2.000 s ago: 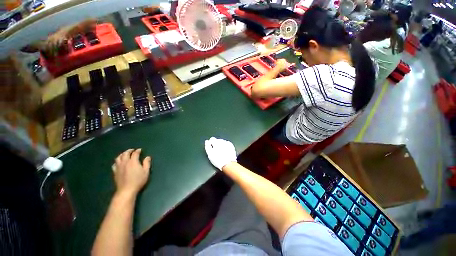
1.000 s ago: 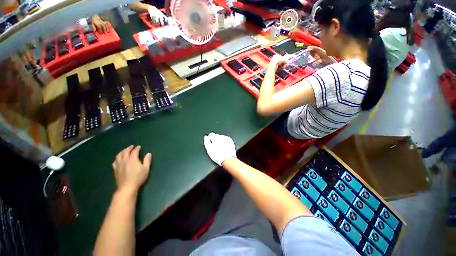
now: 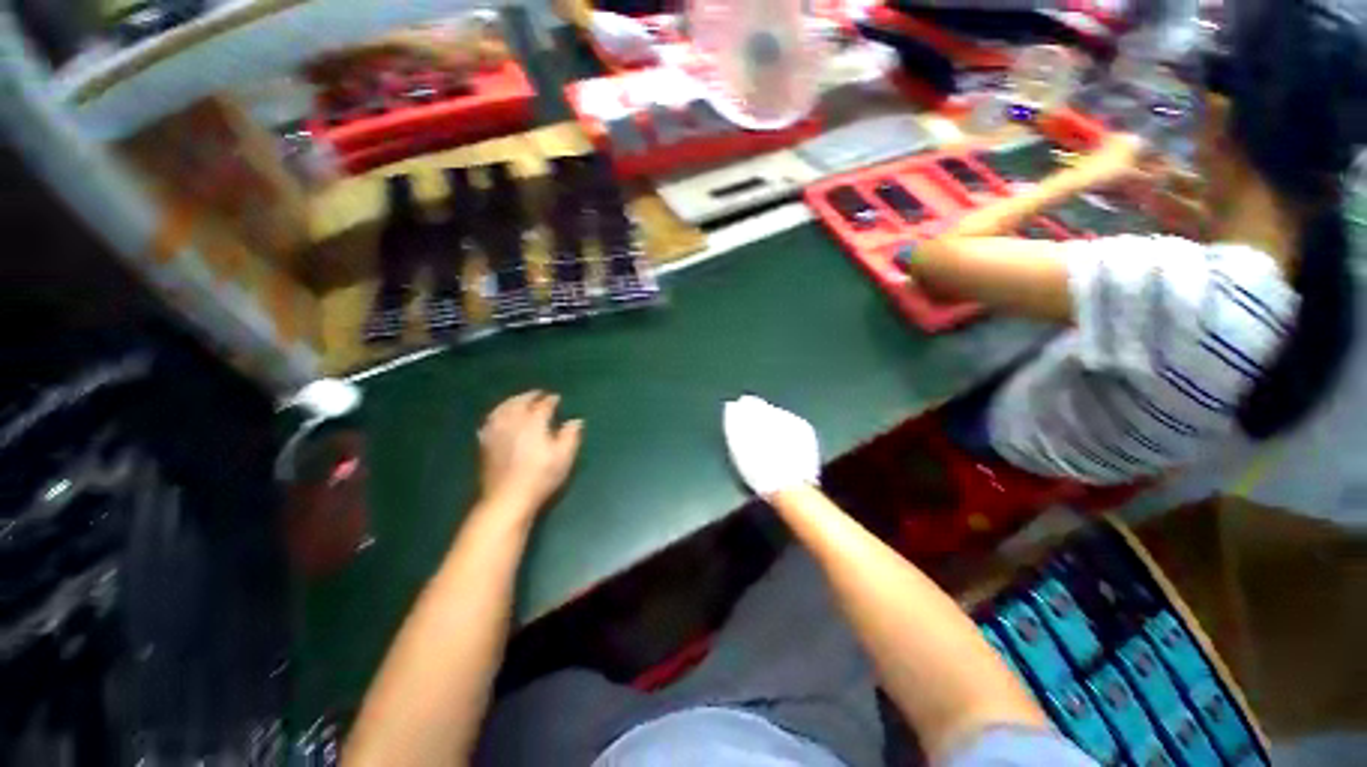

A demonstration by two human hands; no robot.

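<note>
My left hand [image 3: 528, 448] is bare and rests palm down on the green mat [image 3: 645, 393], fingers apart, with nothing seen in it. My right hand [image 3: 772, 445] wears a white glove and rests on the mat near its front edge; its fingers are blurred together and no object shows in it. Several opened dark flip phones [image 3: 507, 247] lie in a row in a clear blister tray on a yellow-brown cardboard sheet [image 3: 345, 310] behind my hands. The view is blurred.
A white round plug with cable [image 3: 329, 397] and a brown phone [image 3: 327, 517] lie at left. A tall glossy black pile [image 3: 120, 555] stands far left. A neighbour [image 3: 1154, 345] works at a red tray [image 3: 937, 313]. A carton with teal phones [image 3: 1117, 697] is at lower right.
The whole view has shifted, so things appear further right, and the black pile shows more. My hands stay resting on the mat. The neighbour's arms have moved over the red tray.
</note>
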